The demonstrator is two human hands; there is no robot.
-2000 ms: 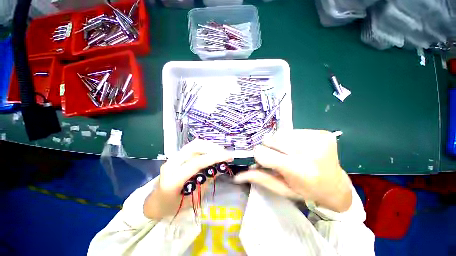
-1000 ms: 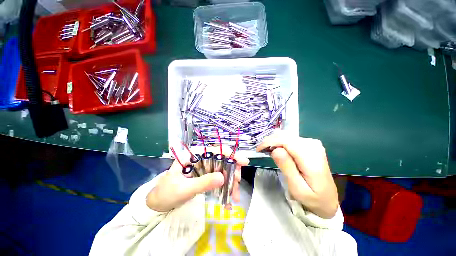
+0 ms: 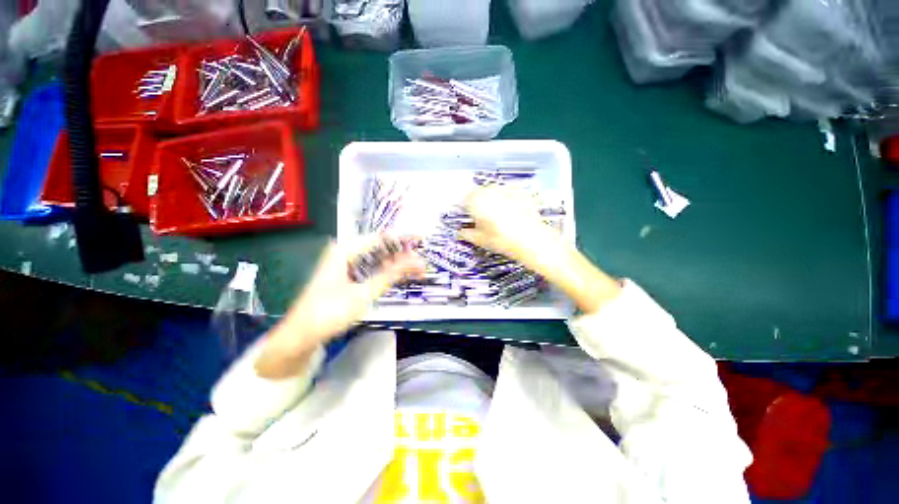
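The white parts tray (image 3: 455,313) stands in front of me, heaped with silver metal tubes (image 3: 463,266). My left hand (image 3: 340,285) is at the tray's front left, blurred, holding several tubes (image 3: 380,258) between thumb and fingers. My right hand (image 3: 503,219) reaches over the middle right of the tray with its fingers down at the tubes. It is blurred, and I cannot tell whether it grips one.
A clear plastic box (image 3: 453,128) with more tubes stands behind the tray. Red parts bins (image 3: 229,222) and a black flexible arm (image 3: 108,241) are at left. A tagged part (image 3: 662,189) lies at right. Stacked clear boxes (image 3: 789,69) stand at back right.
My left hand has moved from the bench edge up over the tray's left side with the tubes. My right hand has moved from the tray's front edge into the tray. The view has shifted slightly.
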